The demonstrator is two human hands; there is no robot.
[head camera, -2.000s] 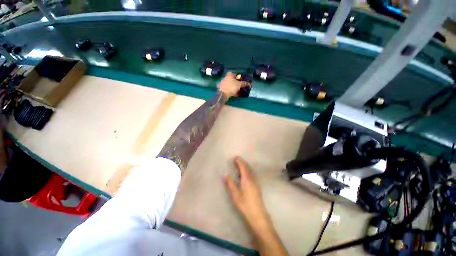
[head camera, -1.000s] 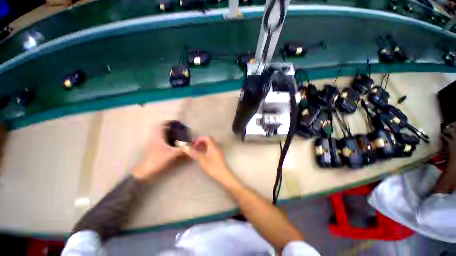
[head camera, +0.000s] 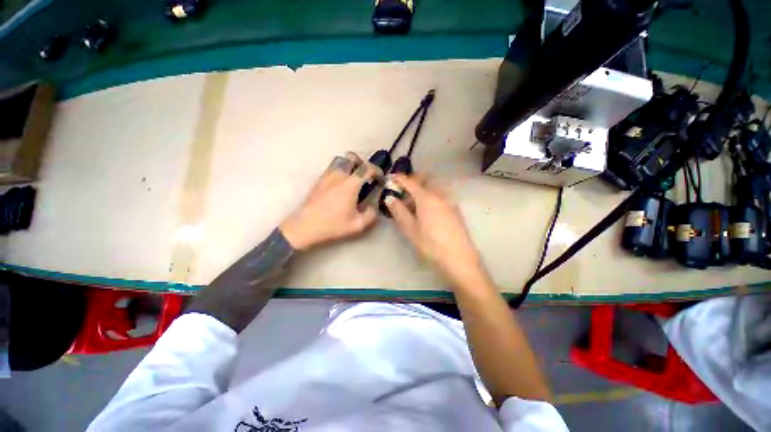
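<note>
Two small black corded devices lie side by side on the cream bench (head camera: 279,118). My left hand (head camera: 334,207) has its fingers on the left device (head camera: 368,189), which it largely covers. My right hand (head camera: 433,221) has its fingers on the right device (head camera: 394,196), which shows a pale label. Their short black cables (head camera: 412,126) run up and meet near the back of the bench. The thick black screwdriver (head camera: 558,72) rests over the silver-grey screw feeder (head camera: 549,152), with neither hand on it.
Several black devices (head camera: 700,232) lie right of the feeder. A black cord (head camera: 583,240) crosses the bench's right part. The green conveyor (head camera: 279,34) carries spaced devices. A cardboard box (head camera: 41,126) is far left. Red stools (head camera: 118,325) and a person's white sleeve (head camera: 719,337) are near the front edge.
The view has turned back and moved closer. My hands held one dark device above the bench; now they are at two devices side by side on it, cables pointing away.
</note>
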